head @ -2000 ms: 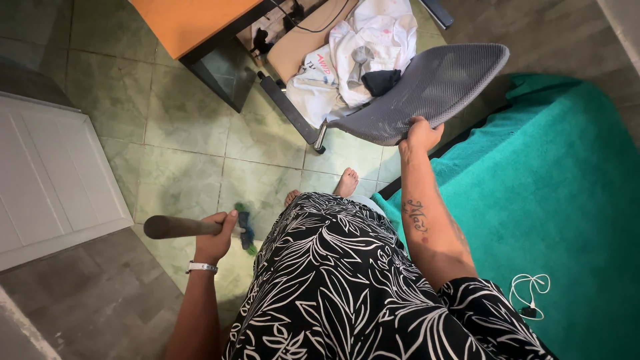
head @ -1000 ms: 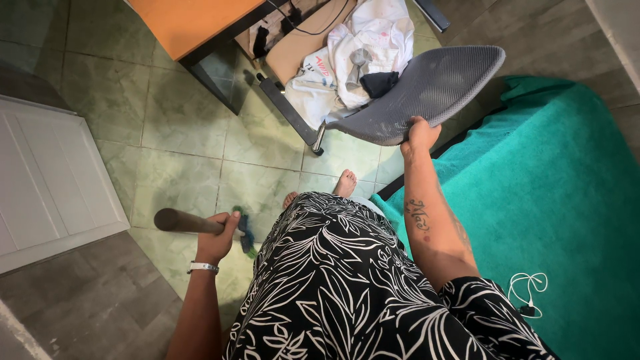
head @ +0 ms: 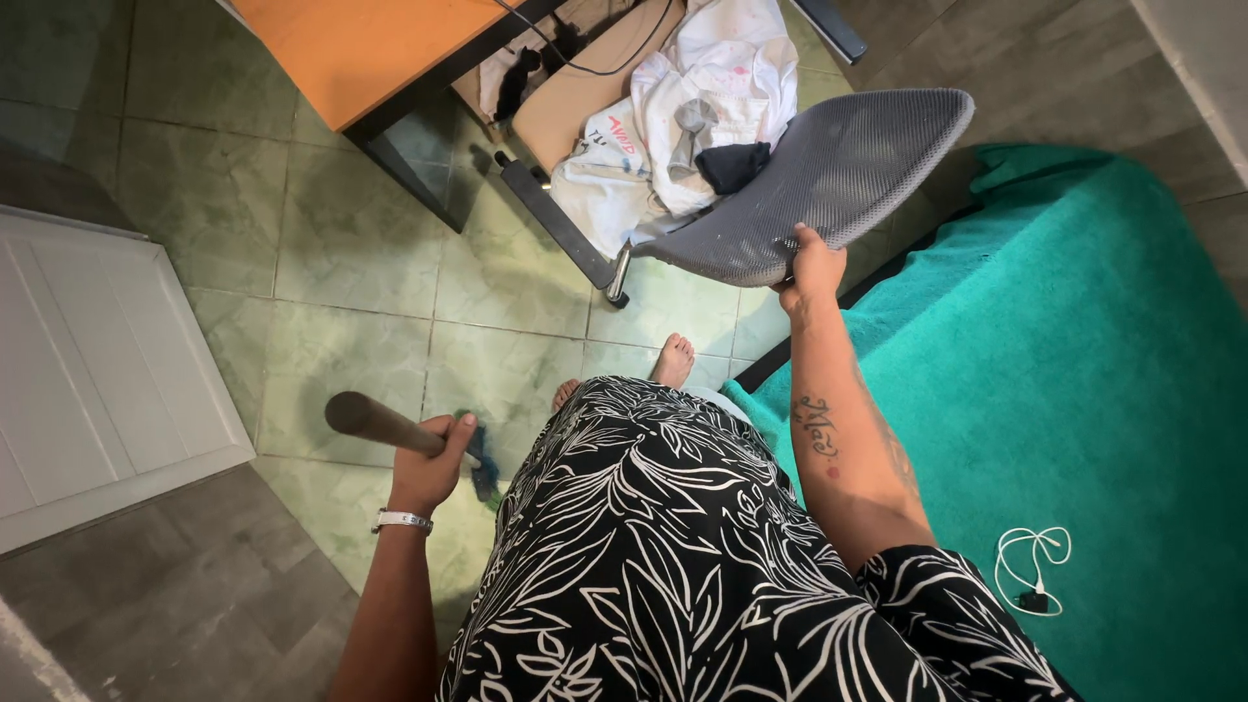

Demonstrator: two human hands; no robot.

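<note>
My left hand (head: 434,468), with a white band at the wrist, grips a dark round handle (head: 375,421). Below it, near the floor, a blue and green bristly broom head (head: 481,466) shows partly behind the hand. My right hand (head: 815,270) holds the lower edge of a grey mesh chair back (head: 809,185). The chair's seat (head: 575,109) bears a heap of white cloth (head: 682,127) with a small dark cloth (head: 733,167) on it. A metal-ended armrest or frame part (head: 561,226) juts out beside the chair back.
An orange-topped desk (head: 341,49) stands at upper left. A green-covered bed (head: 1053,370) lies at right, with a white cable and black plug (head: 1033,601) on it. A white panelled door or cabinet (head: 107,380) is at left. My bare feet (head: 673,361) are on green floor tiles.
The handle in my left hand has shifted slightly to the right and down since the first frame. My right hand stays on the chair back.
</note>
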